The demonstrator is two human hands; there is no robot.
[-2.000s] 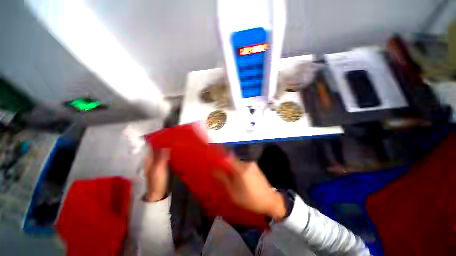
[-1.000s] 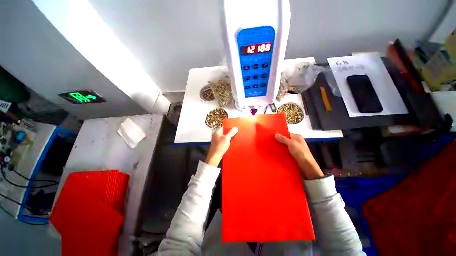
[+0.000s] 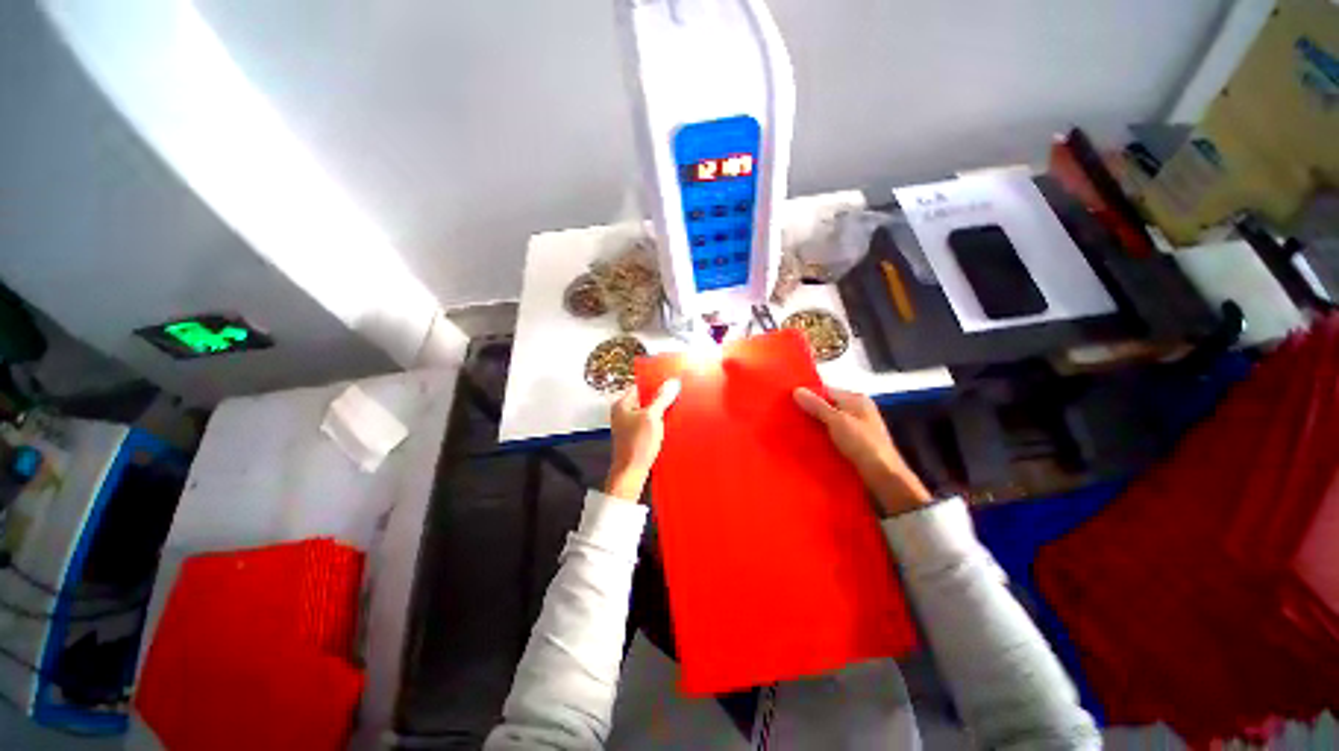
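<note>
A flat red panel [image 3: 771,514] lies in front of me, its far short edge under the lit setting head [image 3: 717,326] of the white machine [image 3: 715,88] with a blue keypad and red digits. My left hand [image 3: 642,426] grips the panel's left edge near the far end, thumb on top. My right hand [image 3: 859,436] grips its right edge, thumb on top. The fingers below the panel are hidden. Parts bowls with brass-gold bits stand left [image 3: 614,363] and right [image 3: 817,335] of the head.
A stack of red pieces [image 3: 257,638] lies on the pale side table [image 3: 419,484] at left, with a crumpled white scrap [image 3: 363,426]. A black phone [image 3: 997,272] rests on white paper at right. More red pieces [image 3: 1197,572] are at the right, near blue material.
The panel, blurred and tilted in my hands two seconds ago, now lies flat at the setting head. Since one second ago, it has turned slightly, the display digits have changed and the view has shifted.
</note>
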